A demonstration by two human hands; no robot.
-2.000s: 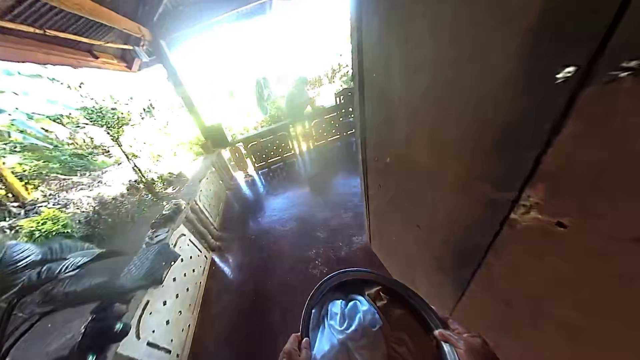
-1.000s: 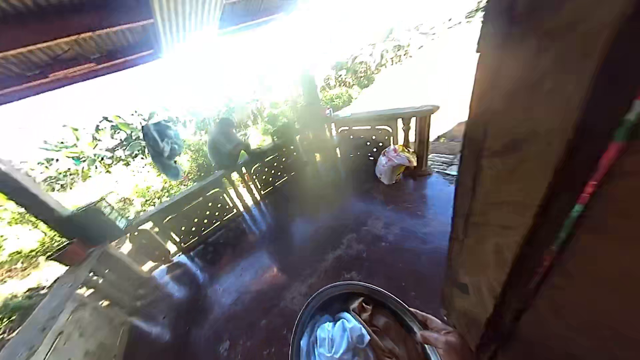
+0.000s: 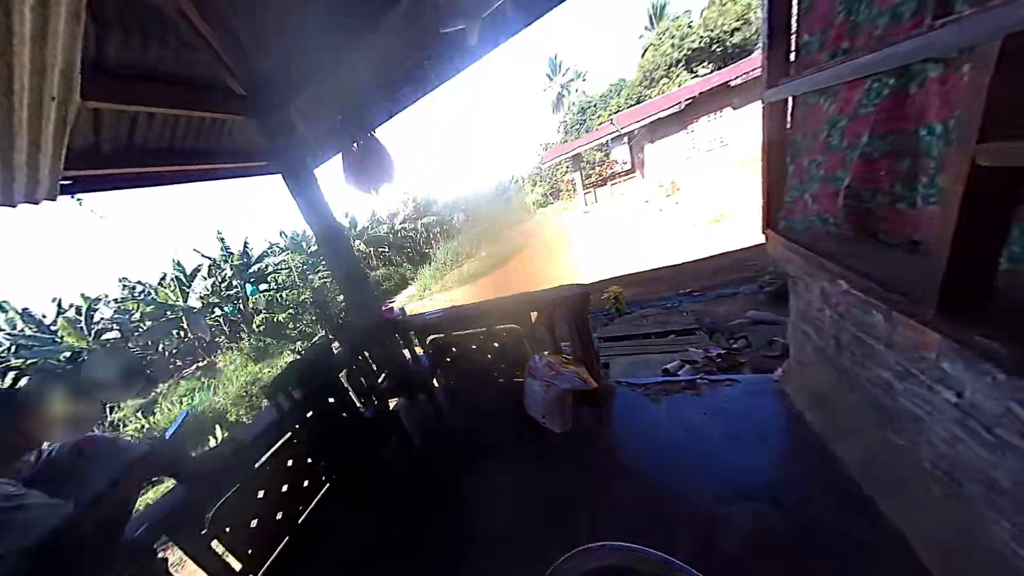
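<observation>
Only the curved metal rim of a round basin [image 3: 624, 548] shows at the bottom edge, right of centre. The rest of the basin and whatever lies in it are below the view. Neither my left hand nor my right hand is visible, so their hold on the basin cannot be seen. Ahead of the basin, on the dark porch floor, a pale plastic sack [image 3: 550, 394] with coloured patches stands against the end post of the railing.
A perforated railing [image 3: 268, 496] runs along the left, with a person [image 3: 72, 464] by it. A wall [image 3: 888, 416] with a red and green curtain [image 3: 872, 152] above it borders the right. The floor edge [image 3: 696, 378] lies beyond the sack, before stones and boards. A post [image 3: 332, 240] supports the roof.
The view has swung strongly to the right and up. The basin, with cloth in it earlier, has dropped mostly out of sight, and so have my hands. The sack now appears closer.
</observation>
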